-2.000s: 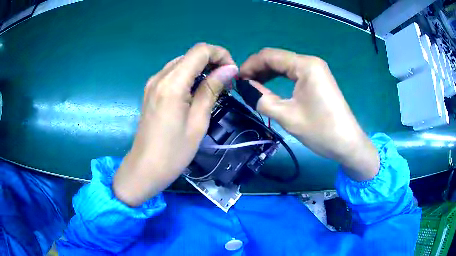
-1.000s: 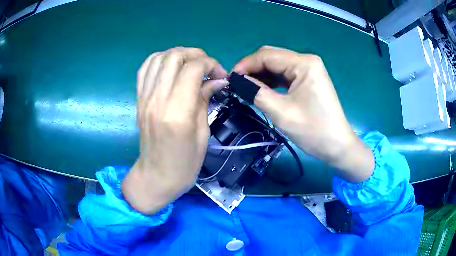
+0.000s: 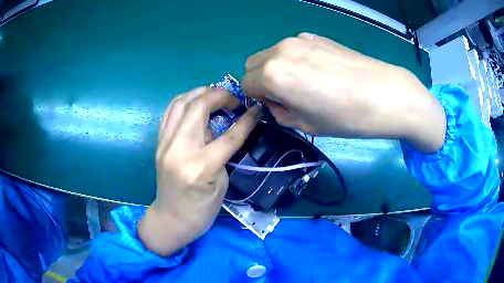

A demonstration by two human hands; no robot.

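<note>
The half-assembled device unit (image 3: 260, 166) lies in front of me, with its black inner module facing up and a white frame edge (image 3: 255, 220) at its near end. A blue circuit board (image 3: 227, 85) shows at the far end. My left hand (image 3: 193, 160) grips the unit's far end by the board, thumb and fingers around it. My right hand (image 3: 315, 88) is bent over the board edge, fingertips pinched at the thin wires (image 3: 248, 101); what they hold is hidden. A white-lilac cable (image 3: 276, 167) crosses the module. A black cable (image 3: 341, 182) loops at the right.
The unit rests on or over the green bench mat (image 3: 110, 66). White housings (image 3: 461, 63) stand at the right, partly behind my right sleeve. A pale rail (image 3: 376, 25) runs along the far edge. A blue smock (image 3: 27, 232) shows at the lower left.
My right hand has rotated over the board end, its forearm higher, and the black finger wrap is now hidden. My left fingers have opened around the board. The unit has shifted slightly right.
</note>
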